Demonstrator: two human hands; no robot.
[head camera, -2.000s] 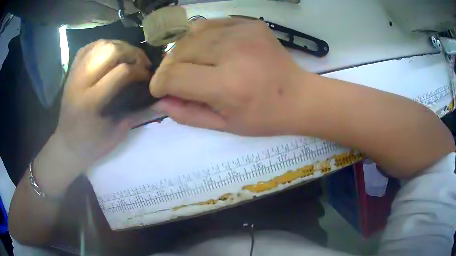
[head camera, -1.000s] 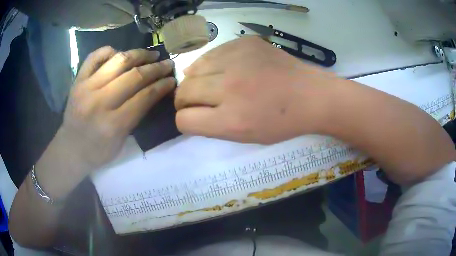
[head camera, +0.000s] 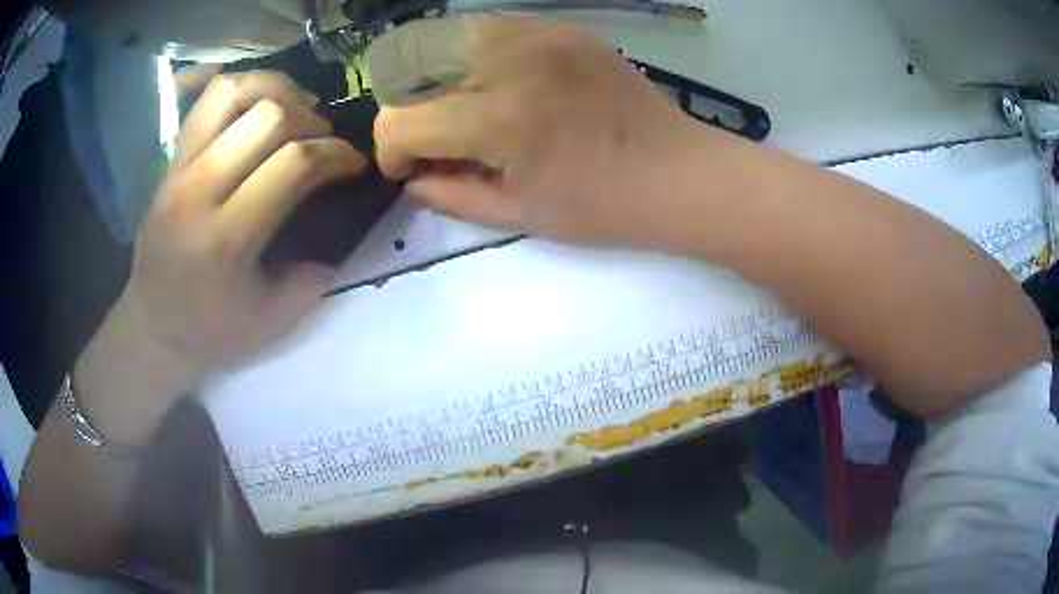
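A dark garment piece (head camera: 331, 221) lies under the needle area of the white sewing machine, between my hands. My left hand (head camera: 232, 209) rests on the cloth with its fingers bent and holds it from the left. My right hand (head camera: 546, 139) pinches the right edge of the cloth just below the tan round part (head camera: 418, 60). The yellow-marked piece (head camera: 355, 79) shows left of that round part. The needle tip and presser foot cannot be made out clearly.
Black thread snips (head camera: 743, 120) lie right of the needle, partly behind my right hand. A long thin strip (head camera: 650, 9) lies at the top. The table front has a ruler strip (head camera: 523, 400) and worn yellow patches. A red-edged bin (head camera: 834, 487) is below right. Pale blue cloth hangs left.
Both hands have moved up toward the needle area since one second ago. The cloth's lower corner, flat on the table before, is now drawn up and hidden. My right hand now covers the snips' blades.
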